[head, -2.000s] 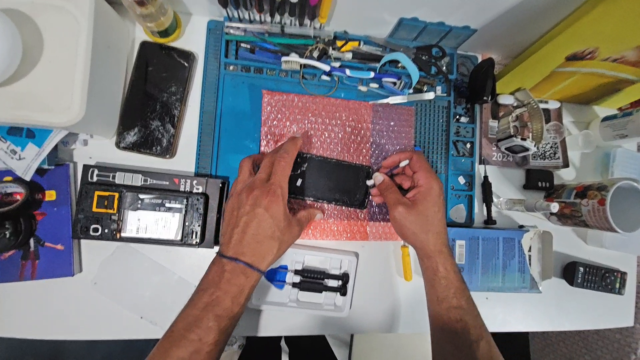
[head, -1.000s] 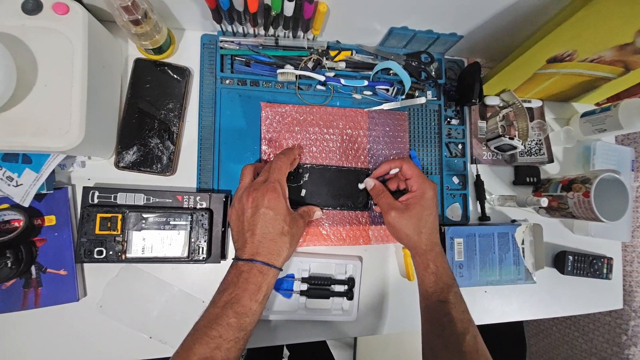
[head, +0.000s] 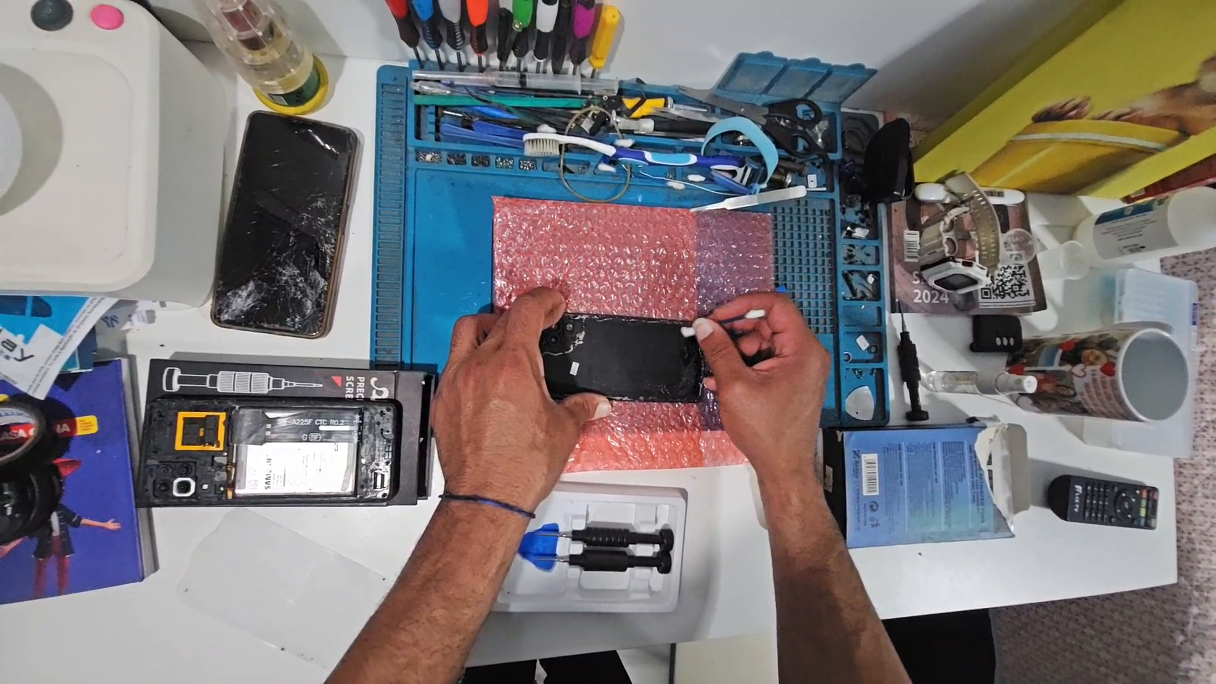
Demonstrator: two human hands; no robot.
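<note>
A black smartphone body (head: pixel 627 356) lies flat on a pink bubble-wrap sheet (head: pixel 598 247), which rests over a blue silicone repair mat (head: pixel 446 237). My left hand (head: pixel 513 380) grips the phone's left end, thumb at the lower edge and fingers at the upper. Between thumb and fingers my right hand (head: pixel 769 370) holds a cotton swab (head: pixel 753 314), one white tip at the phone's upper right edge. Small white patches show on the phone's surface. Below the sheet, a white plastic tray (head: pixel 665 589) holds two black-handled screwdrivers (head: pixel 617 549) and a blue pick (head: pixel 540 547).
An opened phone (head: pixel 294 451) on a box and a cracked phone (head: pixel 285 223) lie at left. Tools, a toothbrush (head: pixel 617 149) and scissors (head: pixel 796 123) fill the mat's top. At right are a blue box (head: pixel 921 484), a mug (head: pixel 1102 370) and a remote control (head: pixel 1102 502).
The swab has moved a little along the phone's right end, from near its middle one second ago to the upper edge now. My left hand still holds the phone.
</note>
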